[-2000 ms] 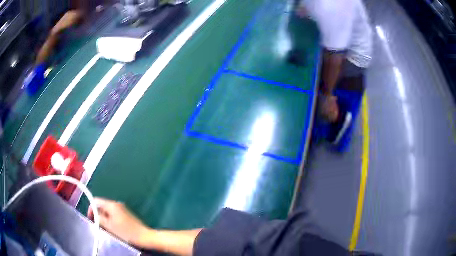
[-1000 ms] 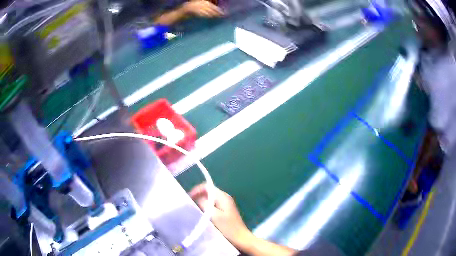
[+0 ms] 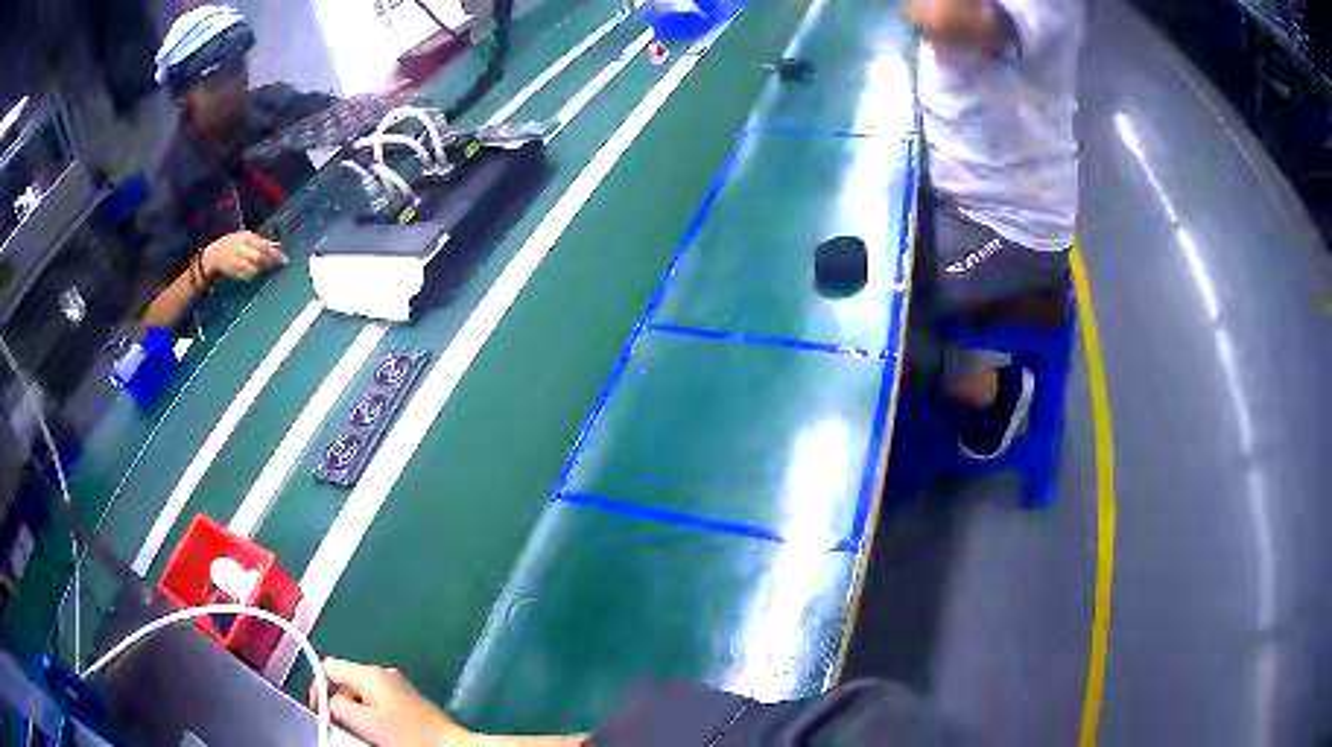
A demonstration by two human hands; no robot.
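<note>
My right hand [image 3: 383, 706] is bare, at the lower left, with its fingers curled at the edge of the machine's silver plate [image 3: 212, 693]. The plate is mostly cut off by the bottom edge. The white hose [image 3: 190, 613] arches over the plate and comes down in front of my fingers, so what they touch is hidden. Part of a blue bracket [image 3: 51, 703] shows in the bottom left corner. My left hand is not in view.
A red bin [image 3: 270, 601] with white items stands beside the plate. Beyond are a dark three-ring panel [image 3: 371, 417], a black fixture [image 3: 490, 183] with a white sheet and a blue bin [image 3: 143, 365]. A round black object [image 3: 840, 267] lies right. Seated people are at left and right.
The view has swung, and the syringes and jig seen earlier have left the picture at the lower left. My right hand stays beside the plate edge and hose.
</note>
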